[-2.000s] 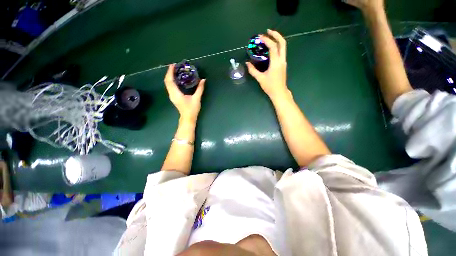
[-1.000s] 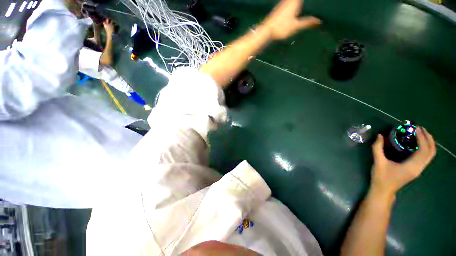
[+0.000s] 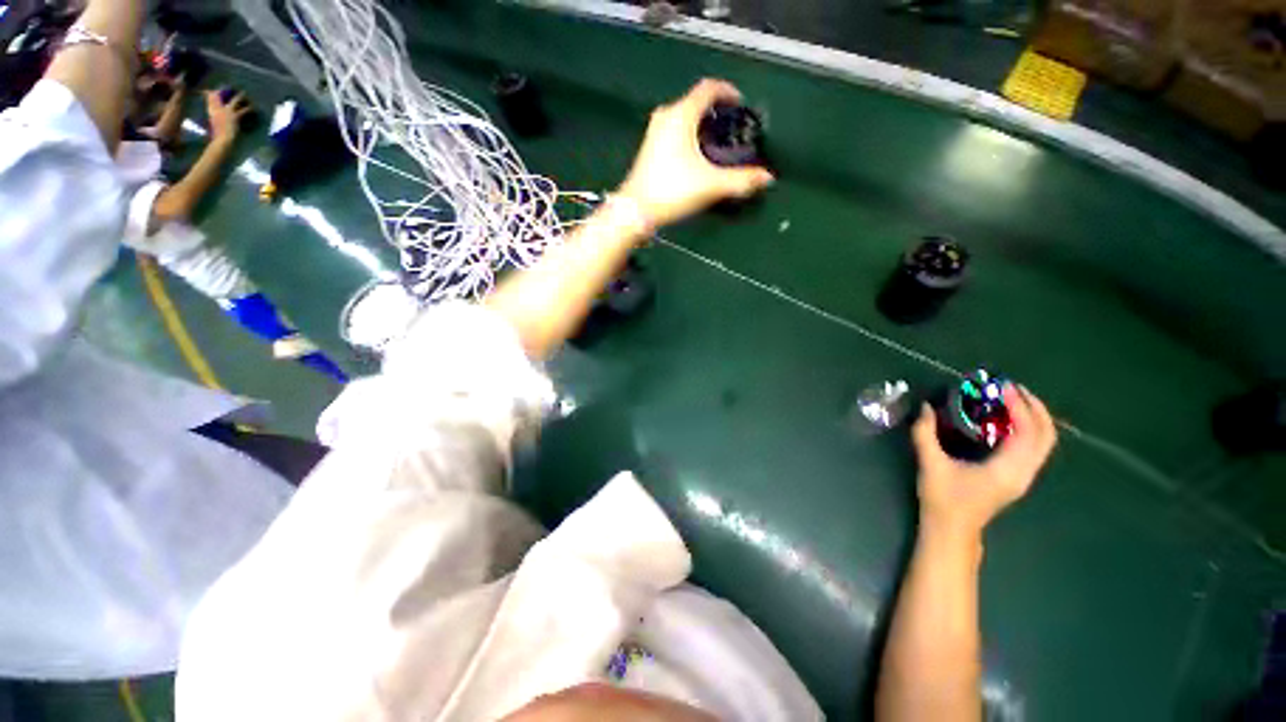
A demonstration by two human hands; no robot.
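My left hand is at the upper middle, fingers and thumb around a black cylinder unit with a dark dotted top. My right hand is at the right, gripping a black cylinder unit whose top glows green, blue and red. A small clear bottle stands just left of my right hand. Another unlit black cylinder unit stands upright on the green bench, between and apart from my hands.
White cables lie tangled left of my left forearm. A black cylinder is partly hidden beside that forearm; another stands behind the cables. A dark object lies at the right edge. Another person's sleeve is at the left.
The view has shifted. My left hand, empty and reaching out before, now holds a dark-topped unit. My right hand keeps its lit unit, whose top now also shows red.
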